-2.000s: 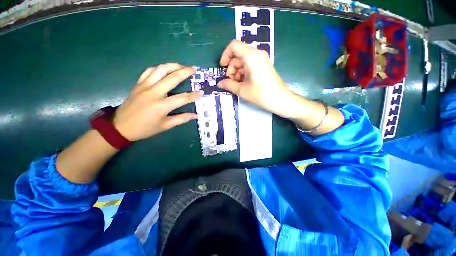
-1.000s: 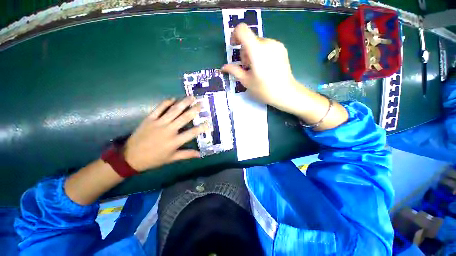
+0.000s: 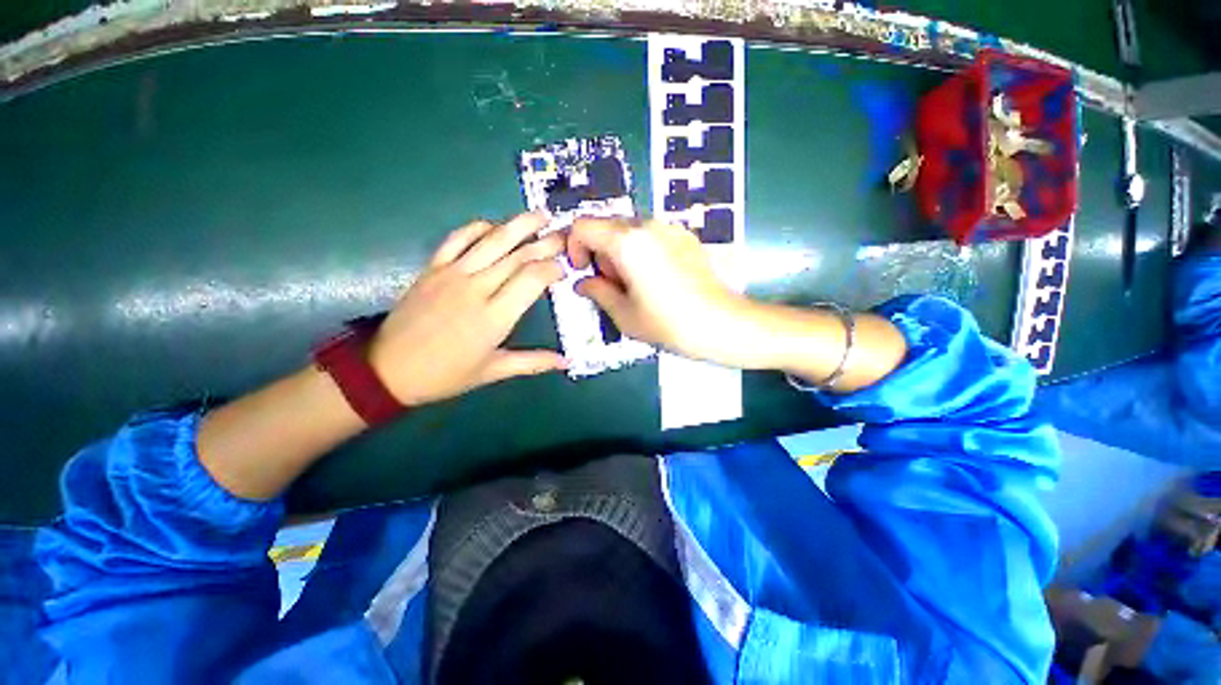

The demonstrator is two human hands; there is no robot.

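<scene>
The silver-white phone mid-frame (image 3: 585, 321) lies on the green bench in front of me, its dark mainboard end (image 3: 546, 167) at the top. A black sticker (image 3: 589, 185) lies on that end. My left hand (image 3: 469, 311) rests along the frame's left side, fingertips on its middle. My right hand (image 3: 656, 284) is over the frame's right side, thumb and index fingertip bent close together on its middle; whether they pinch something is hidden. The white release liner strip (image 3: 702, 391) lies right of the frame, black shapes on its upper part, its middle partly under my right hand.
The red parts bin (image 3: 953, 161) with tan pieces stands at the upper right, one piece hanging over its left rim. A second liner strip (image 3: 1042, 301) lies below it. A thin dark stick (image 3: 1129, 241) is farther right. The worn ledge (image 3: 442, 19) runs along the bench's far edge.
My right hand has moved from the liner strip down onto the frame. My left hand has moved up and right. The frame sits higher, and the strip lies farther right in view.
</scene>
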